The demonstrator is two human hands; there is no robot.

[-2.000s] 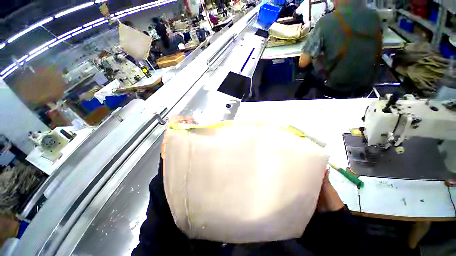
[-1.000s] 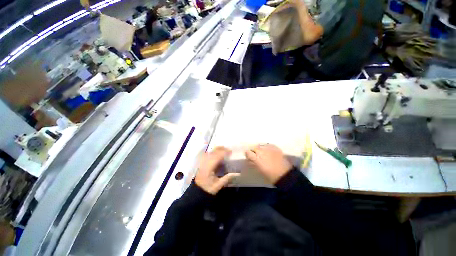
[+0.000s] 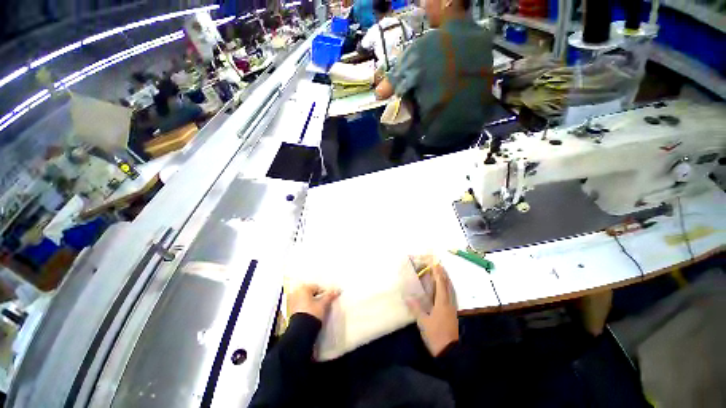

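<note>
A beige bag [image 3: 370, 307] with a bit of yellow edging at its right end lies at the front edge of the white table. My left hand [image 3: 313, 303] holds its left end, thumb on top. My right hand [image 3: 438, 307] holds its right end by the yellow edging, with the fingers partly spread on the fabric. A green-handled tool [image 3: 476, 260] lies on the table just right of my right hand, touched by neither hand.
A white sewing machine [image 3: 509, 179] stands on the right, with an orange-red tool [image 3: 629, 227] near its base. A long grey metal line [image 3: 191, 295] runs along the left. A person [image 3: 450, 80] sits ahead. Beige bags [image 3: 549, 88] are piled behind the machine.
The bag, first held up broadside, was laid down at the table edge, and now its right end is raised and gripped. The view has turned right, showing more of the machine.
</note>
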